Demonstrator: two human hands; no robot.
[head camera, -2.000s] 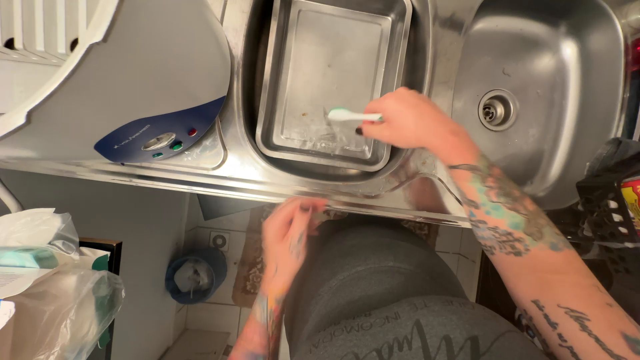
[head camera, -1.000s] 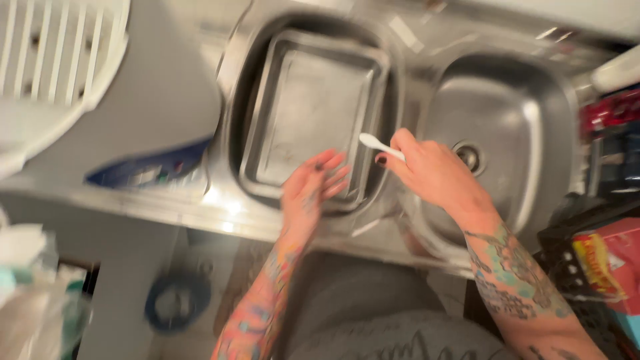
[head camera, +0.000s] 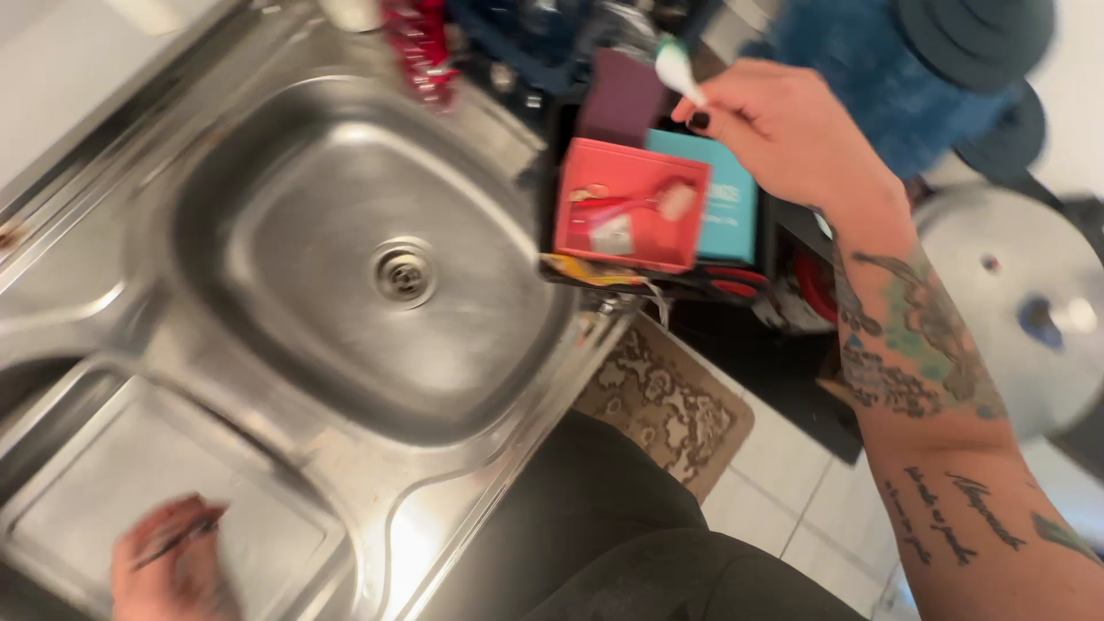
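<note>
My right hand (head camera: 776, 138) grips the thin end of a small white tool with a green tip, likely a brush (head camera: 678, 71), between thumb and fingers. It is held above a purple box (head camera: 619, 97) and a teal box (head camera: 730, 203) with writing. Just below them lies an open red box (head camera: 634, 205) with small items inside. My left hand (head camera: 172, 561), blurred, is over the metal pan (head camera: 250, 496) in the left basin at the bottom left; its fingers are curled, and whether it holds anything cannot be made out.
A steel sink basin (head camera: 345, 336) with a drain (head camera: 404, 274) lies between my hands. Beyond it are a red package (head camera: 420, 52) and blue fabric (head camera: 828, 52). A round metal lid (head camera: 1005, 302) is at the right, and a patterned mat (head camera: 668, 401) is on the tiled floor.
The view has swung right. My right hand has carried the white tool from over the sinks to above the boxes at the right. The left hand, lower two seconds ago, is over the pan.
</note>
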